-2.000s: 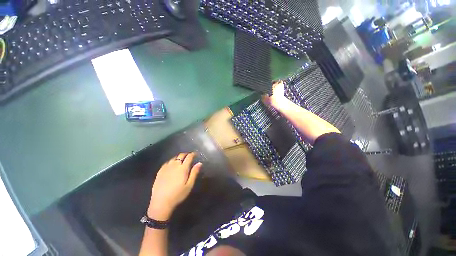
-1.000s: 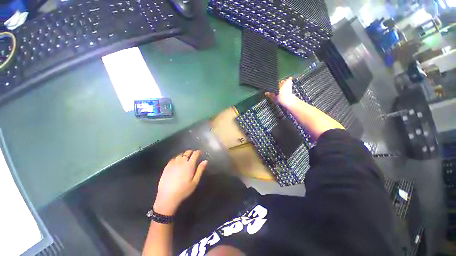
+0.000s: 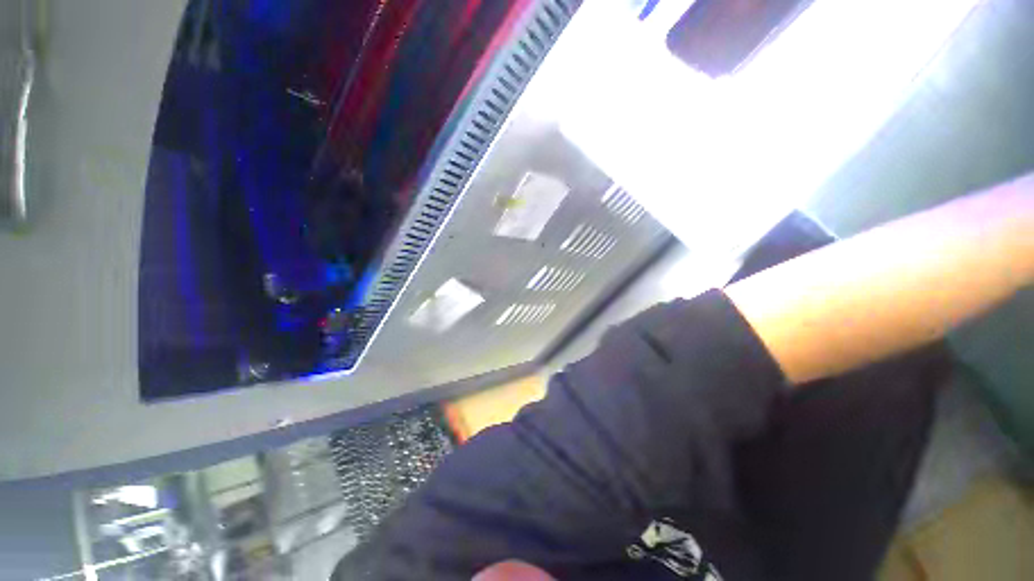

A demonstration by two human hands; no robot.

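Neither of my hands shows. A bare forearm in a dark sleeve crosses to the right edge, and its hand is cut off there. The grey machine (image 3: 79, 261) fills the left, with a dark window (image 3: 261, 204) glowing blue and red. A bright, overexposed white sheet (image 3: 703, 136) lies at the top centre. A dark, phone-shaped object (image 3: 737, 28) lies on it, cut off by the top edge.
A dark dotted surface (image 3: 391, 471) shows below the machine, beside an orange-tan patch I cannot identify. Two paper labels and vent slots are on the machine's panel. Part of the green bench (image 3: 964, 114) is at upper right; brown cardboard (image 3: 975, 539) is at lower right.
The view has swung left from the bench to the machine. The keyboard, small blue-faced device and board stacks at right have left the picture. Both hands have gone out of view.
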